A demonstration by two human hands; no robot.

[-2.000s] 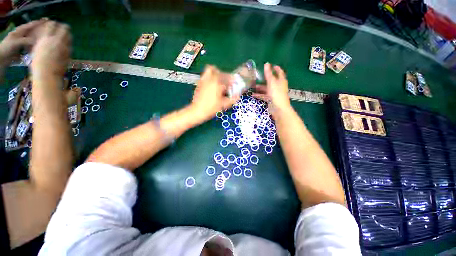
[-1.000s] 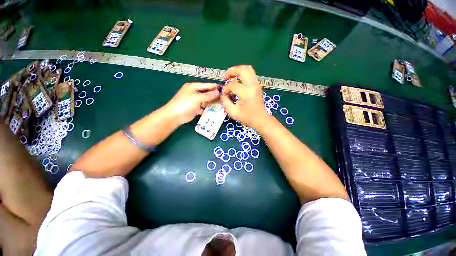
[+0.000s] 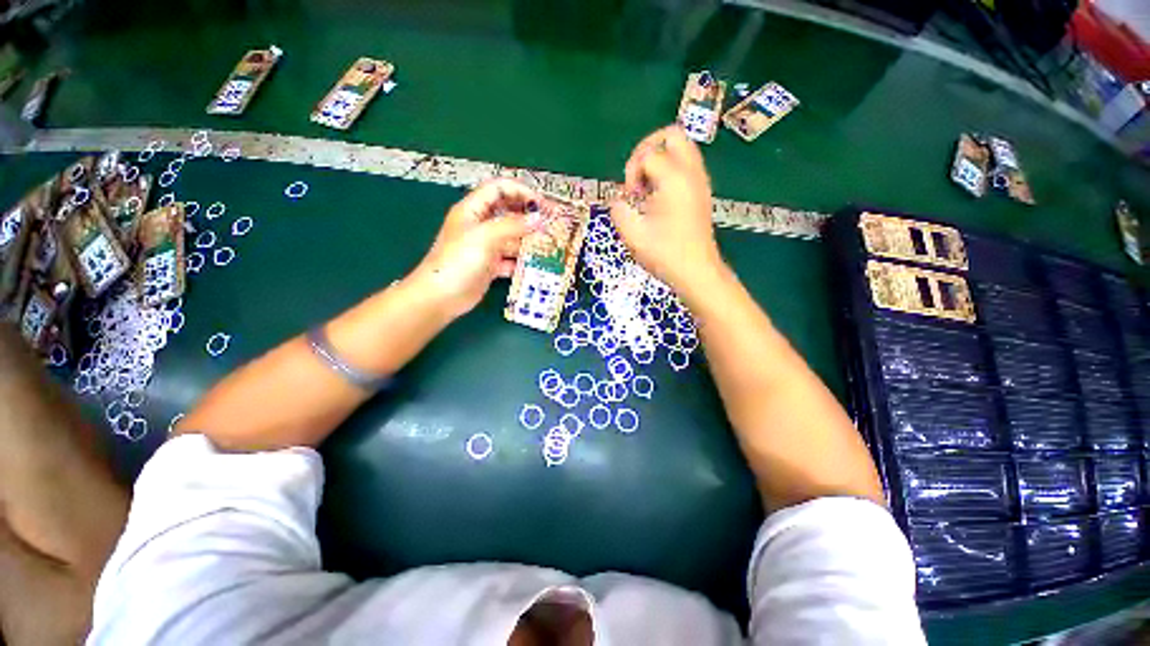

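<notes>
My left hand (image 3: 486,240) holds a circuit board (image 3: 545,278) by its top end. The board hangs tilted, with its green area and white patch with dark marks facing me. My fingertips hide part of the top end. My right hand (image 3: 668,208) is just right of the board, at the far end of a pile of white rings (image 3: 627,309). Its fingers are bent with the tips close together. Whether a ring is between them cannot be told. Single rings lie scattered nearer to me.
A black tray (image 3: 940,442) at right holds two tan boards (image 3: 914,242) in its far left corner. Spaced boards lie on the green belt (image 3: 542,76), beyond a pale marked strip (image 3: 378,158). At left are heaped boards (image 3: 95,246), another ring pile (image 3: 124,341) and a person's bare arm (image 3: 57,505).
My right hand has left the board's top end and moved right to the rings. My left hand still holds the board, now slightly higher. Belt boards have shifted left.
</notes>
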